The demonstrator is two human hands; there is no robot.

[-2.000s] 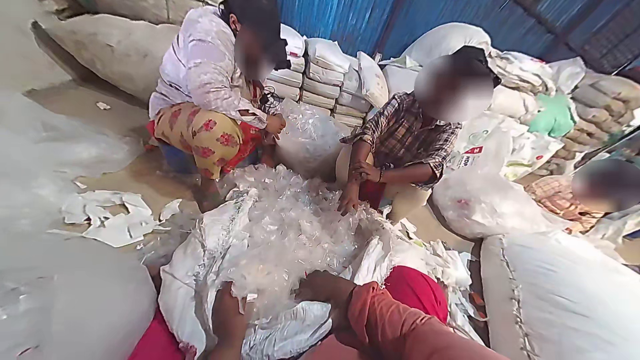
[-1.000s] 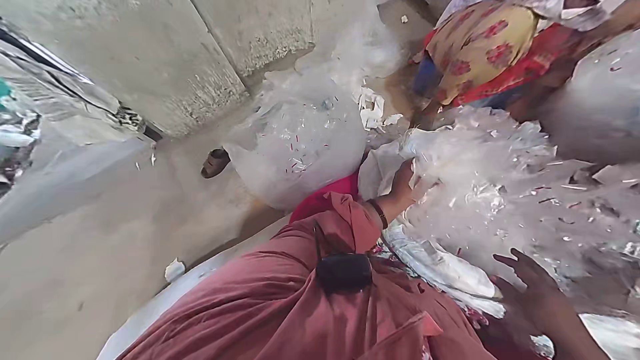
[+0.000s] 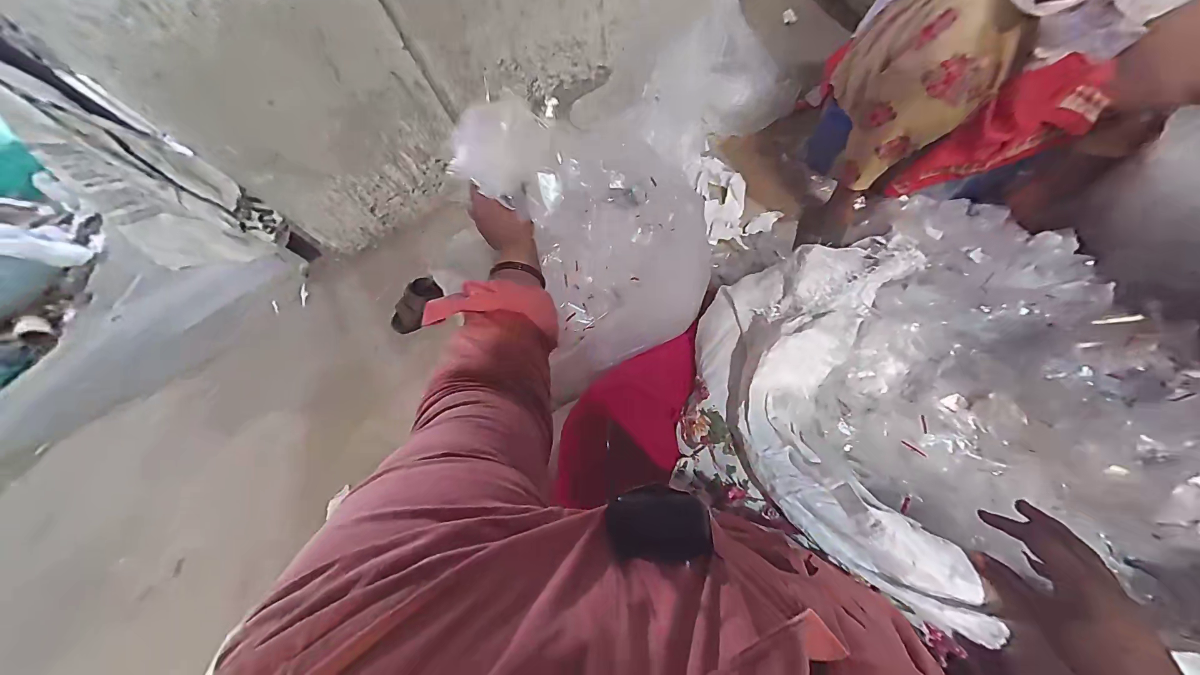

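Note:
My left hand (image 3: 502, 225) reaches out at the upper middle, a bangle at its wrist. A bunch of clear plastic scraps (image 3: 500, 141) is in it and hides the fingertips. Beside it bulges a translucent plastic sheet or bag (image 3: 623, 253) with small scraps on it. At the lower right, my right hand (image 3: 1050, 553) has its fingers spread, palm side hidden, at the near edge of a large pile of clear plastic scraps (image 3: 994, 375). Nothing shows in its grip. A white woven sack (image 3: 816, 441) lies along the pile's left edge.
Another person's patterned clothing (image 3: 923, 89) and arm are at the upper right, beyond the pile. A dark shoe (image 3: 414, 305) lies on the floor by a concrete wall (image 3: 309, 103). Torn white scraps (image 3: 722, 202) lie between the plastic heaps. Sheeting and bags (image 3: 42, 244) are at the far left.
My left hand has moved from the pile's left edge out to the translucent plastic at the left, with a bunch of scraps now at its fingers. The view swung left earlier.

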